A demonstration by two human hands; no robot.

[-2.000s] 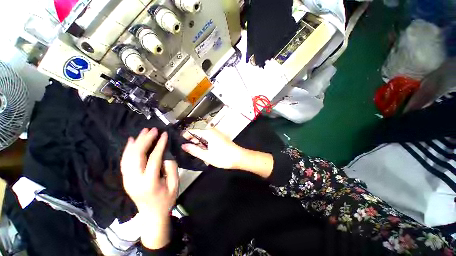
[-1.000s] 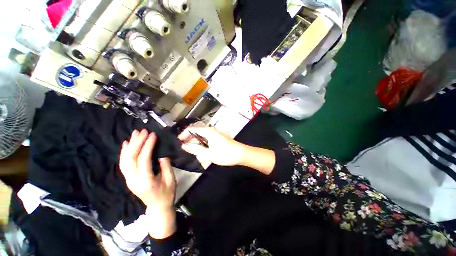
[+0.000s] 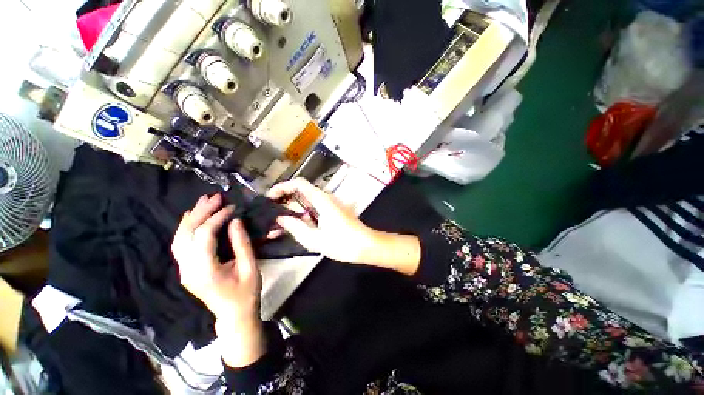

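Note:
A black fabric piece (image 3: 251,212) lies at the needle area (image 3: 202,150) of the cream overlock machine (image 3: 274,85). My right hand (image 3: 316,224) grips the fabric's edge between thumb and fingers just in front of the needle area. A small dark tool, seemingly thread snips (image 3: 302,205), is in the same hand, partly hidden by the fingers. My left hand (image 3: 216,258) rests on the fabric to the left, fingers slightly bent and apart; I cannot tell whether it pinches any cloth.
A large black heap (image 3: 116,224) lies left of my hands, with a pale strip (image 3: 116,328) across it. A fan (image 3: 23,181) stands far left. Red thread (image 3: 401,160) lies on the table edge above a white plastic bag (image 3: 463,158). Black pieces (image 3: 409,46) lie behind.
My right hand has changed its grip, with the fingers raised and curled over the fabric's edge. My left hand has shifted slightly left, and its thumb has moved up closer to the fingers.

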